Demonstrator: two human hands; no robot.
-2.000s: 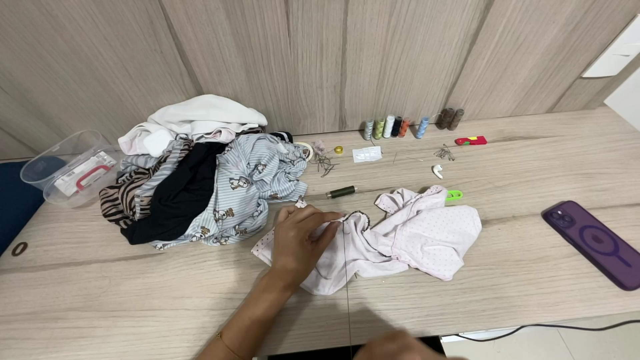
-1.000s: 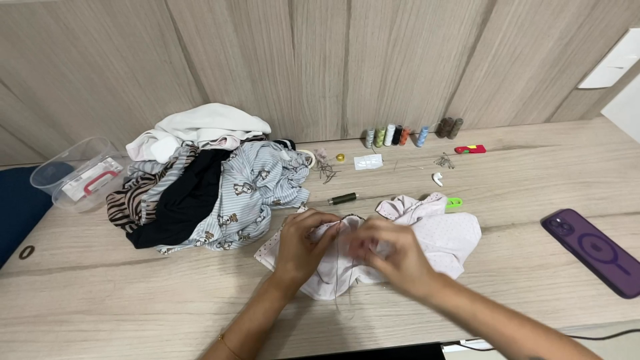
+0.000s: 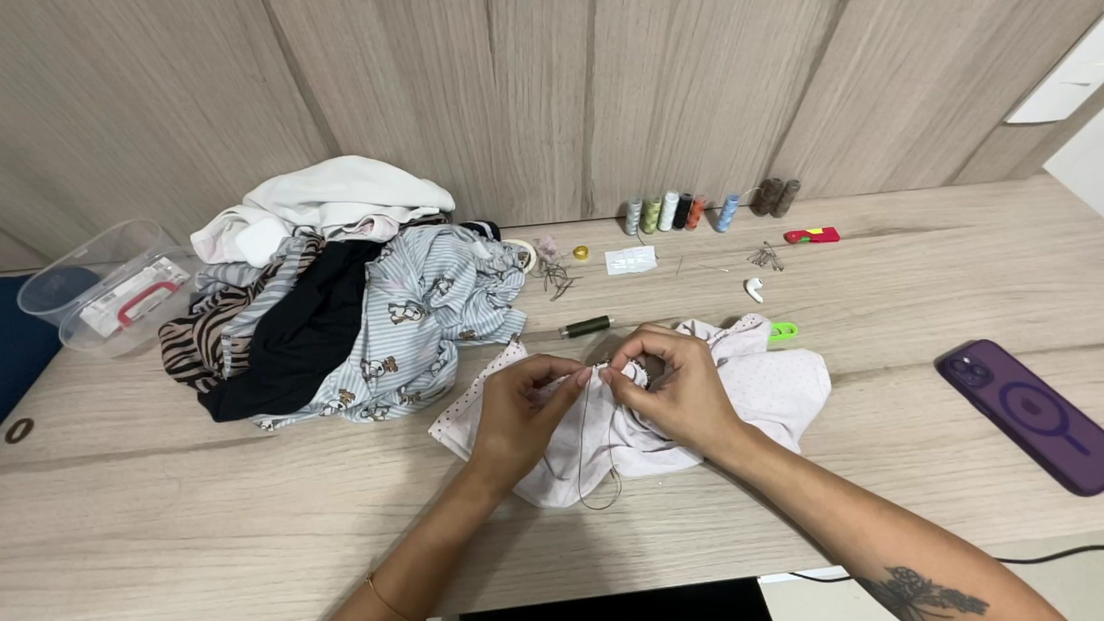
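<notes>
A pale garment with small dots (image 3: 763, 392) lies bunched on the table. My left hand (image 3: 535, 410) pinches its edge between thumb and forefinger. Close beside it, my right hand (image 3: 673, 384) has thumb and fingertips together at the same edge; whether a needle is between them is too small to tell. A dark thread (image 3: 581, 466) hangs from the fingertips in a loop over the cloth. Just behind the hands lies a spool of dark green thread (image 3: 586, 327). A bright green plastic piece (image 3: 783, 331) shows at the garment's far side.
Heaped clothes (image 3: 328, 328) and a clear plastic box (image 3: 108, 289) are at the left. Several thread spools (image 3: 668, 211) stand by the back panel, with safety pins (image 3: 766, 256), a red tool (image 3: 812, 235) and a white earbud (image 3: 755, 289) nearby. A purple phone (image 3: 1026, 414) lies right.
My right hand has come from the near edge of the table up to the cloth, and its fingertips now meet those of my left hand. The left hand keeps its pinch on the garment.
</notes>
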